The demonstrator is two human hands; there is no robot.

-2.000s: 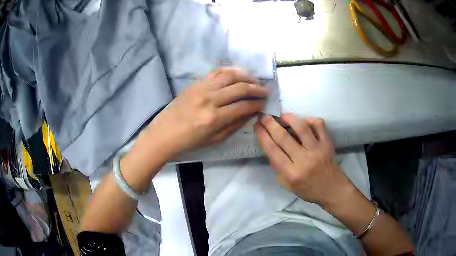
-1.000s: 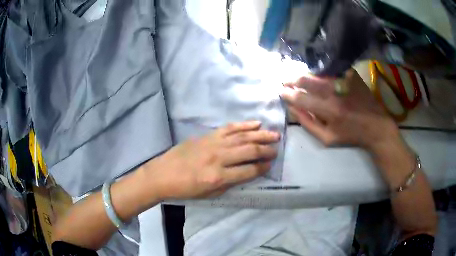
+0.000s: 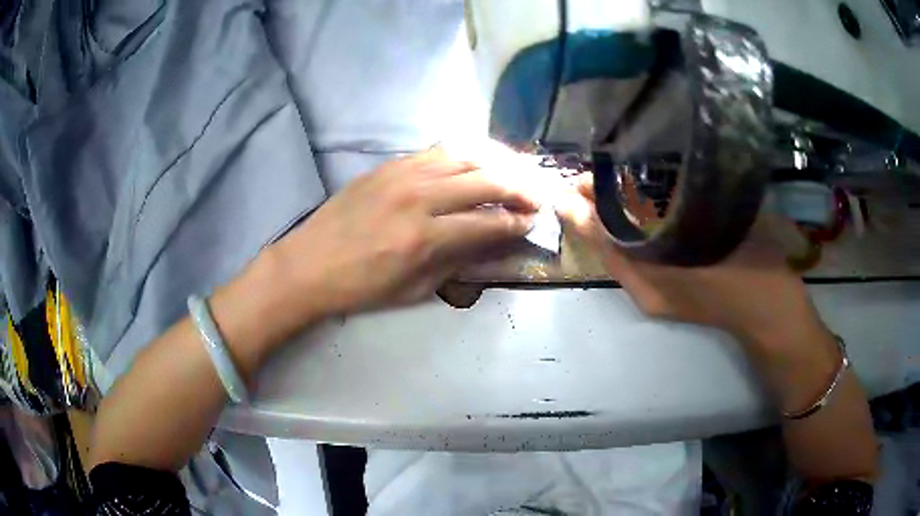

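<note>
The grey garment panel [image 3: 353, 76] lies under the sewing machine's lamp glow, with a small pale corner showing between my hands. My left hand [image 3: 404, 227] lies on the panel with fingers pressed down close to the needle area. My right hand [image 3: 696, 272] is at the right of the needle area, its fingertips near the cloth edge; it is partly hidden behind a dark ring-shaped part [image 3: 731, 141] of the machine. The sewing machine head [image 3: 605, 71], white with a teal band, stands above. Glare and the head hide the needle and the exact grip of my right fingertips.
Grey cut pieces [image 3: 171, 151] heap and hang at the left of the white table [image 3: 404, 373]. Red and yellow scissor handles [image 3: 837, 217] show partly at right, behind my right hand. Pale cloth [image 3: 605, 479] lies on the lap below the table's curved front edge.
The machine head shows more fully in view. The panel's edge has moved up and away from the table front, and my left hand has moved up with it towards the needle area.
</note>
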